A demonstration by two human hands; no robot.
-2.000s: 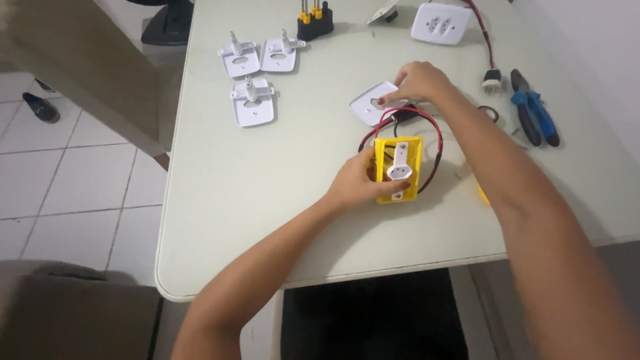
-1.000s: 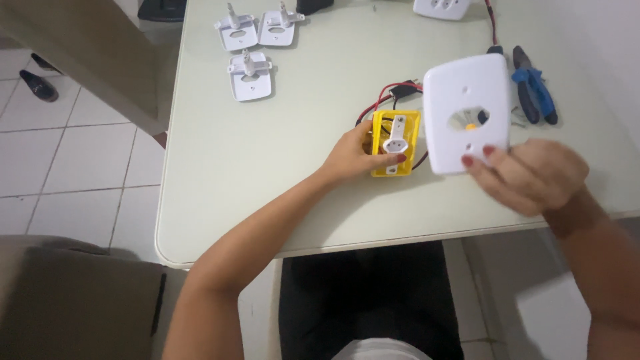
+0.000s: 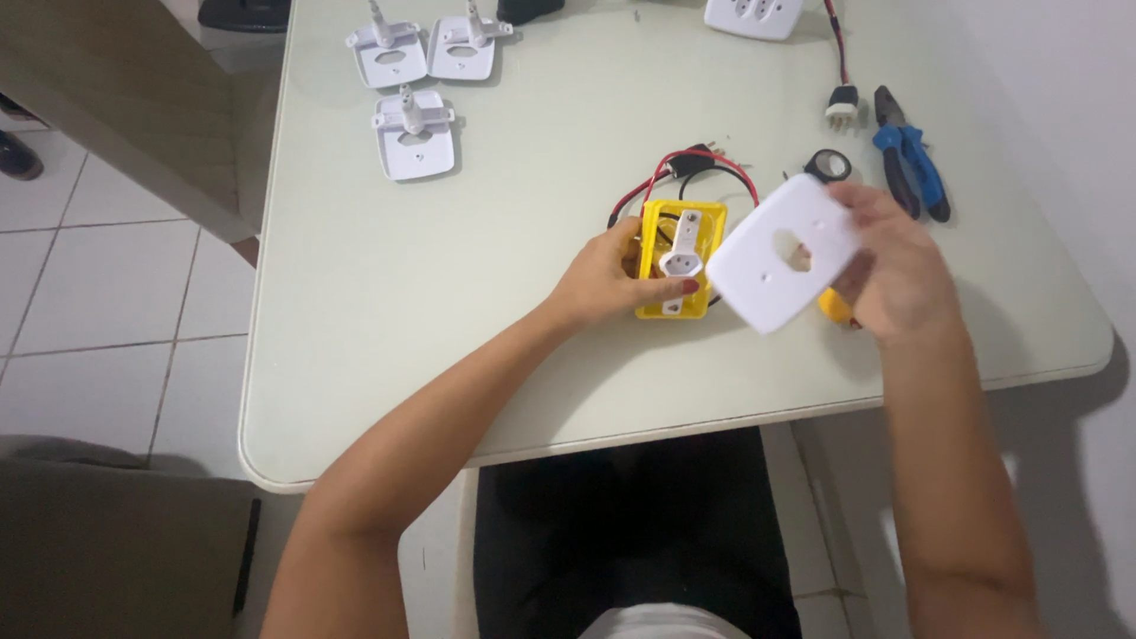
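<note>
My left hand (image 3: 612, 280) grips a yellow plastic electrical box (image 3: 717, 222) by its left side, the thumb lying over its lower front. A white socket module (image 3: 682, 264) on its narrow bracket sits in the box. Red and black wires (image 3: 658, 177) loop behind it to a black plug (image 3: 690, 161). Just right of the box, my right hand (image 3: 896, 266) holds a white plastic wall plate (image 3: 754, 257) by its right edge, tilted above the table. The plate has one central opening and two small screw holes. Some of my right fingers are hidden behind it.
Pliers with blue-and-black handles (image 3: 923, 169), a roll of black tape (image 3: 830, 165) and a white-and-black plug (image 3: 841, 111) lie at the right. A yellow object (image 3: 834, 307) is partly hidden by my right hand. Several white plates with modules (image 3: 415, 155) are at the back left; a socket plate (image 3: 754, 19) is at the back.
My right hand has lifted the white plate off the table, raised it toward the camera, then brought it lower and tilted beside the yellow box. My left hand still holds the box.
</note>
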